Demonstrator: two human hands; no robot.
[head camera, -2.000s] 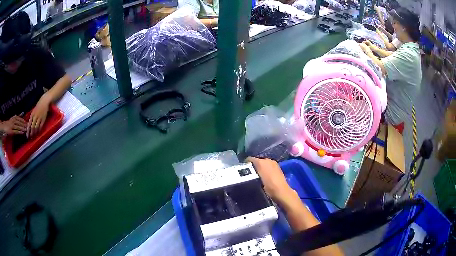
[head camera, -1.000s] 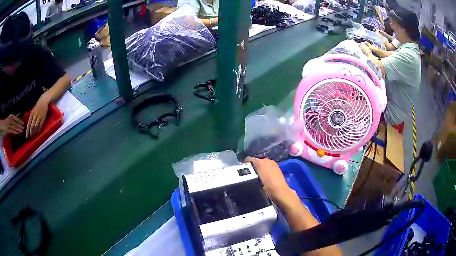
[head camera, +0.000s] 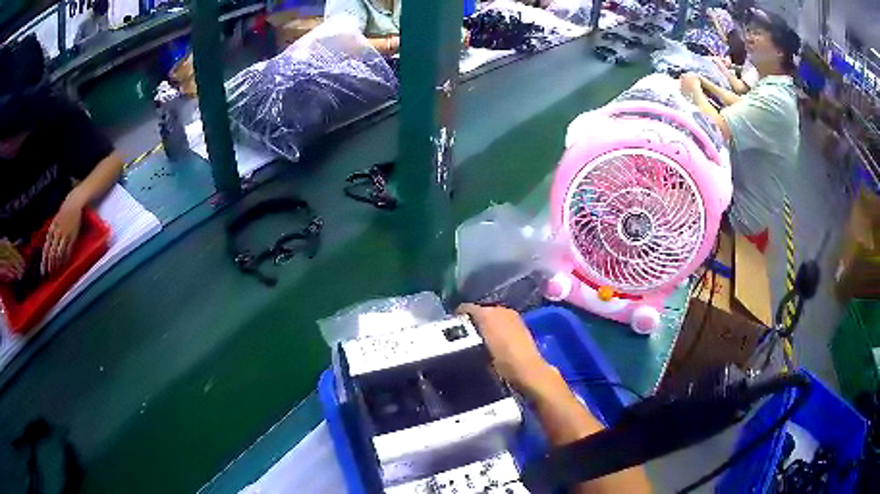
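The black and white screw feeder (head camera: 425, 362) stands in a blue tray (head camera: 569, 338) at the bottom centre. My right hand (head camera: 492, 328) is on the feeder's back right corner, with its fingers mostly hidden behind it. A thick black electric screwdriver (head camera: 637, 434) lies across the view in front of my right forearm, with its cord running up to the right. No hand shows on the screwdriver. My left hand is out of the picture.
A green conveyor (head camera: 193, 357) carries black headphone frames (head camera: 275, 241). Clear plastic (head camera: 497, 246) lies behind the feeder, beside a pink fan (head camera: 637, 222). A blue crate (head camera: 830, 425) and cardboard box (head camera: 719, 328) are at right. People work opposite and alongside.
The headphone frames on the conveyor have moved left and towards me. The whole view has shifted slightly. My right hand has stayed on the feeder's corner.
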